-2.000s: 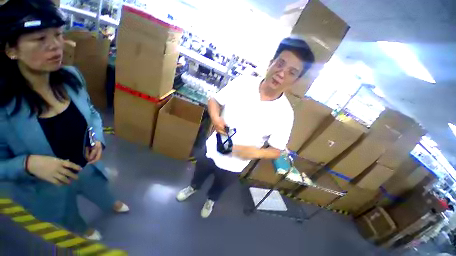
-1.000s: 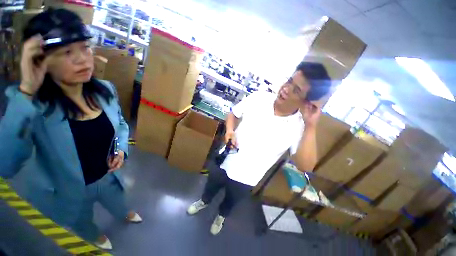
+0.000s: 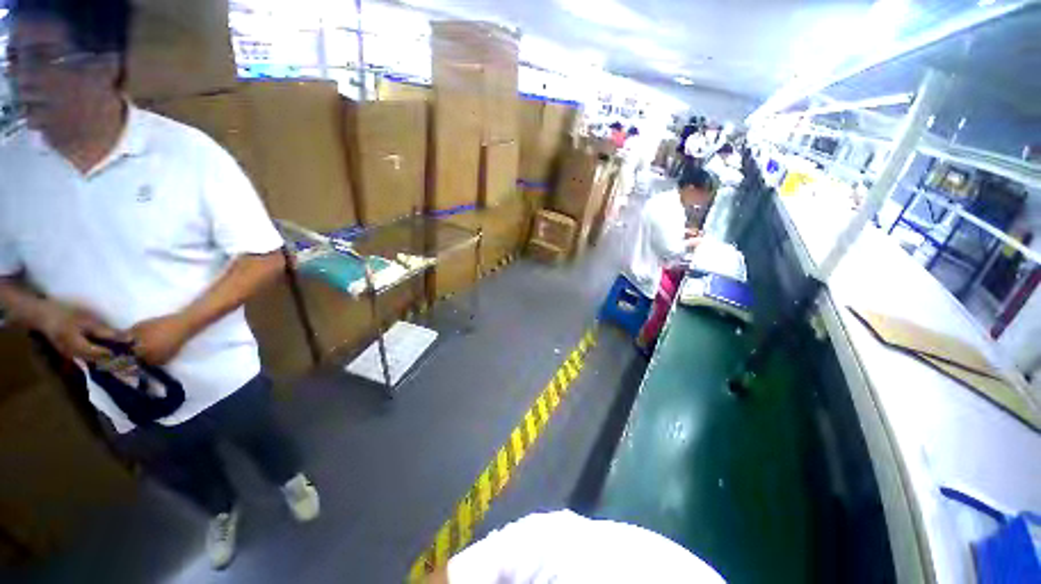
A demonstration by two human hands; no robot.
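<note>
Neither of my hands shows clearly. A white sleeve or part of my top (image 3: pixel 582 553) fills the bottom middle edge. Nearest in front, at the left, a person in a white polo shirt (image 3: pixel 171 217) holds a dark head strap (image 3: pixel 143 388) in both hands at waist height. The strap hangs in a loop below the fingers; its finer parts are blurred.
A green-topped bench (image 3: pixel 696 456) runs away at the right, with a pale tray or box on it. A wire trolley (image 3: pixel 382 331) holds a teal package. Stacked cartons (image 3: pixel 274 148) line the left. Yellow-black tape (image 3: pixel 514 445) crosses the floor. A person sits on a blue stool (image 3: pixel 624 303).
The view has swung right. The person in the blue suit has left the picture, and the bench has come in. The person in white is now at the left, both hands on the strap.
</note>
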